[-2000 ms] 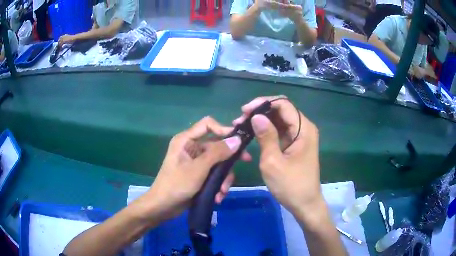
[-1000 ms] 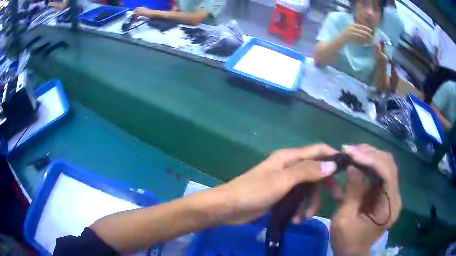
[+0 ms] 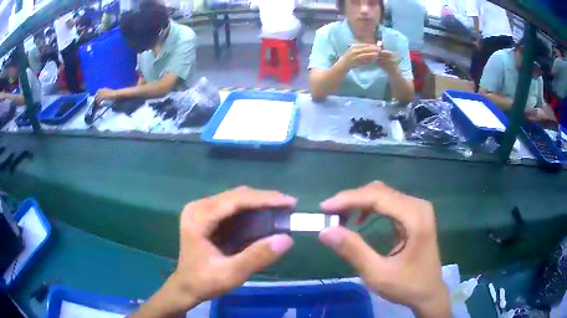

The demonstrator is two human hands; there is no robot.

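A black elongated part with a white or silver rectangle (image 3: 307, 222) is held level between both hands. My left hand (image 3: 233, 239) grips its dark left end between thumb and fingers. My right hand (image 3: 388, 239) pinches its right end between thumb and forefinger. A thin dark wire curves inside my right palm. The rest of the dark part is mostly hidden in my left hand. A blue tray (image 3: 292, 300) lies below the hands, cut off by the bottom edge.
A green channel (image 3: 149, 168) runs across beyond my hands. Blue trays (image 3: 252, 144), black parts (image 3: 368, 128) and people in pale green shirts (image 3: 360, 68) are opposite. Another blue tray (image 3: 93, 297) is at lower left, a pale bottle (image 3: 465, 289) and slim pale tools (image 3: 498, 297) at lower right.
The view has swung back from the left to face forward. The part, earlier slanting downward, is now level with its white rectangle showing, and both hands hold it at opposite ends.
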